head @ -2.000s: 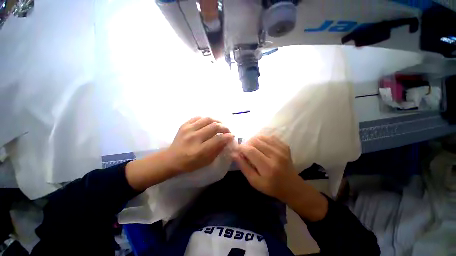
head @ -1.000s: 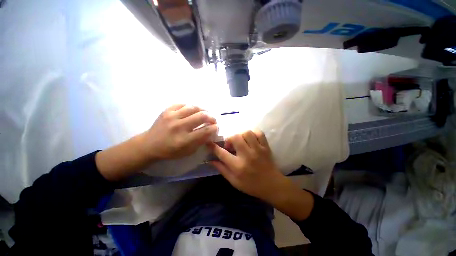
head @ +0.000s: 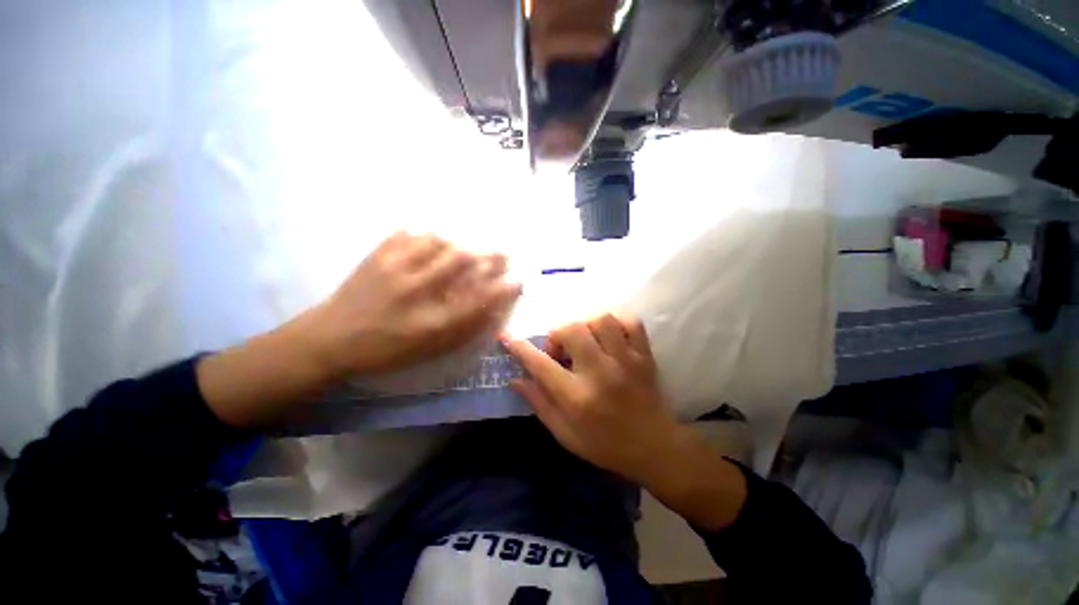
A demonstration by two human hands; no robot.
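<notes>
My left hand point(head: 414, 305) is over the front of the white machine bed, fingers bent toward the glare and blurred. The small white panel point(head: 414, 376) shows beneath it. My right hand point(head: 598, 384) lies at the front edge, fingertips near my left fingers. Glare hides what is between the fingertips, so a grip cannot be told. Cream panels point(head: 757, 296) lie right of my right hand and hang over the edge. The machine head point(head: 473, 47) is above, with a dark cylindrical attachment point(head: 605, 201) hanging in front of my hands. The presser foot is lost in glare.
The ruled grey edge point(head: 923, 340) runs along the front. A clear tray point(head: 961, 266) with pink-red and white items stands at right. Large white fabric point(head: 107, 248) covers the left. A blue bin point(head: 284, 555) is below left. A pale fabric pile point(head: 876, 485) is at lower right.
The view has shifted closer to the machine head. My hands have moved left and apart from their earlier pinch, and more of the edge ruler shows between them.
</notes>
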